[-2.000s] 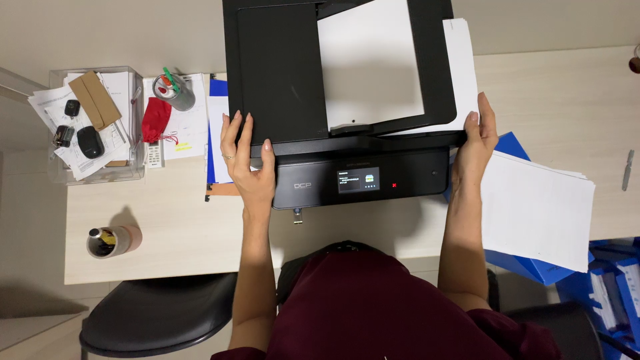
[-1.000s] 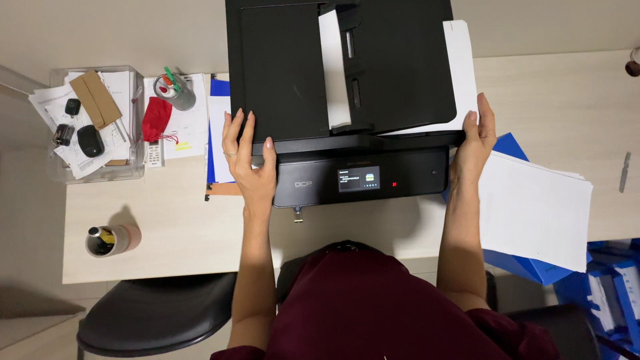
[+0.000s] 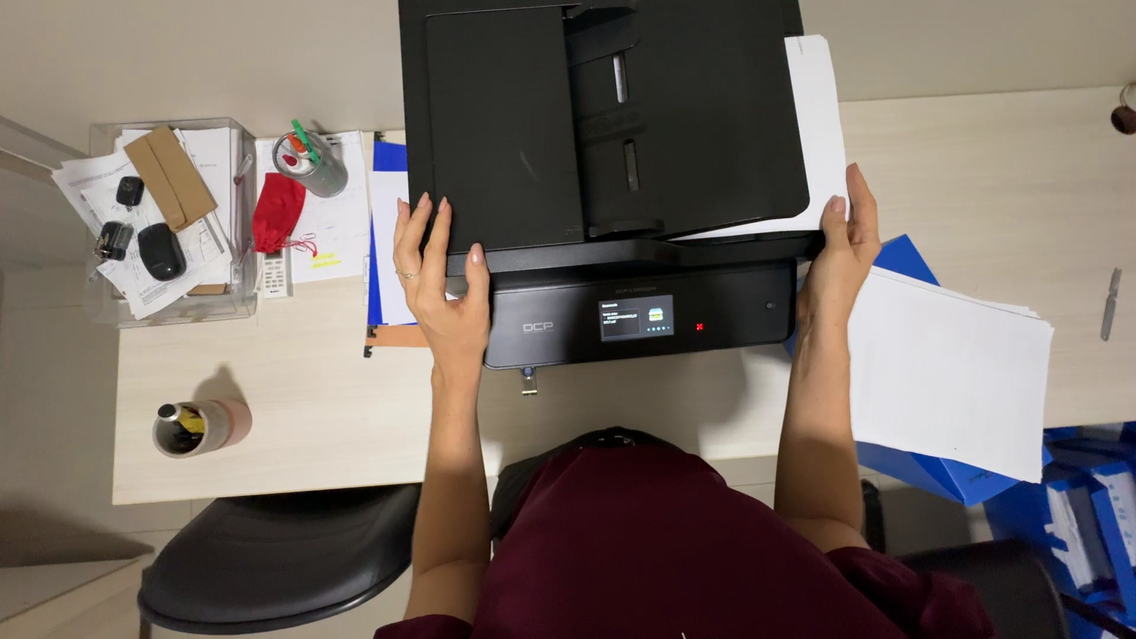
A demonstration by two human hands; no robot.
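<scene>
A black multifunction printer stands on the pale desk, its small screen lit beside a red light. My left hand rests on the printer's left front corner, fingers spread over the lid edge. At the right front corner is my right hand, its thumb and fingertips by white sheets that stick out under the document feeder tray. No sheet shows on top of that tray. A USB stick juts from the printer's front. Whether either hand grips firmly cannot be told.
Right of the printer, a paper stack lies on a blue folder. At left are a clear tray with papers and a mouse, a mesh pen cup, a red pouch and a pen holder. Chairs stand before the desk.
The white sheet on the feeder tray moved left into the feeder and has gone from view. Both hands have stayed at the printer's corners.
</scene>
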